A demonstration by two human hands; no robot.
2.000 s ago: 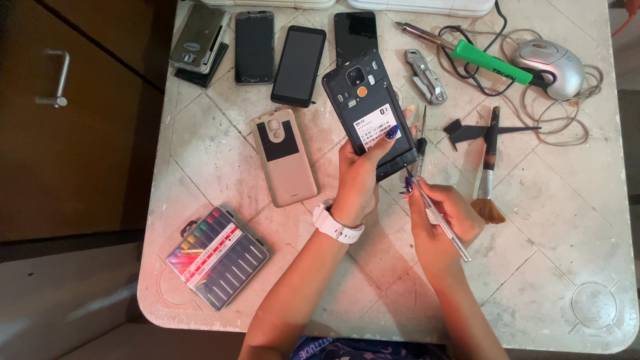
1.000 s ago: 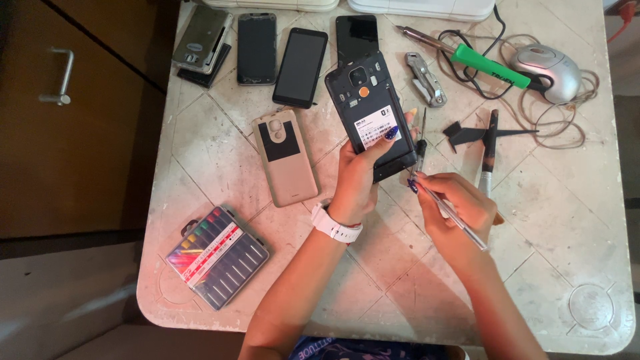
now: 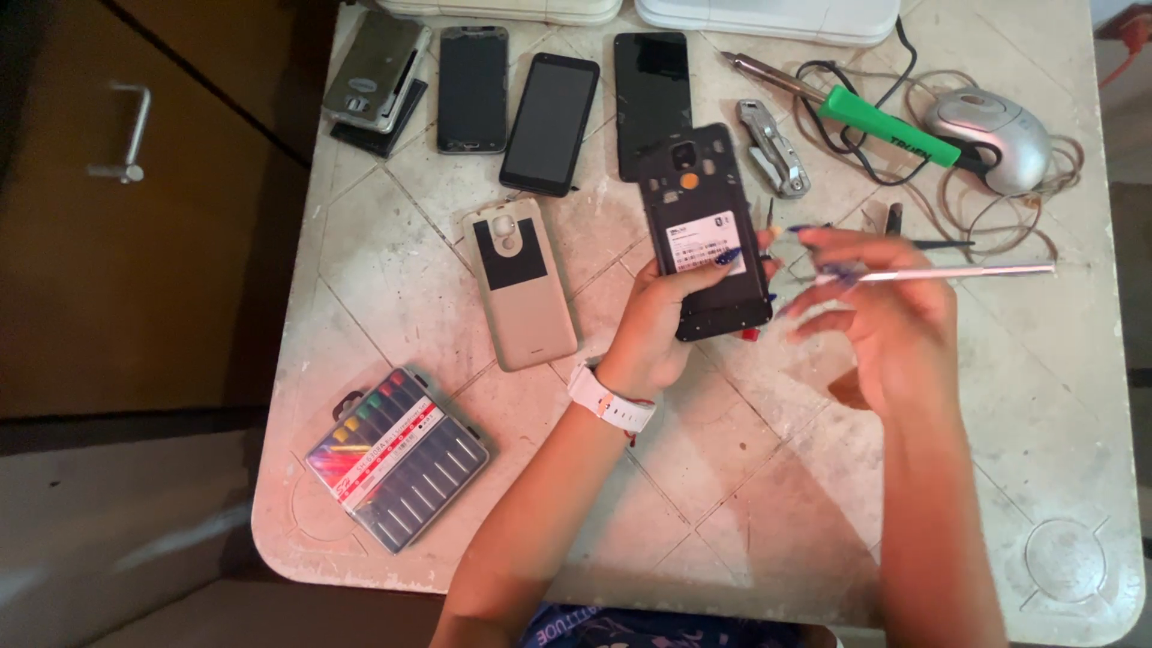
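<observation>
My left hand grips a black smartphone by its lower left side. The phone's rear cover is off, and a white label with writing lies under my thumb. A pink watch circles my left wrist. Just right of the phone, my right hand is raised and blurred, with a slim silver screwdriver lying across its fingers, pointing roughly sideways. Left of the phone rests a beige phone back cover. My right hand partly hides a brush and a dark-handled tool on the table.
Several phones lie along the back. A folding multi-tool, a green-handled soldering iron and a silver computer mouse with a tangled cable are at the back right. A cased screwdriver set lies front left on the tiled-look table.
My right hand has moved up and away from the phone's lower edge, where the screwdriver tip was earlier. The screwdriver has swung to nearly level. My left hand still holds the phone.
</observation>
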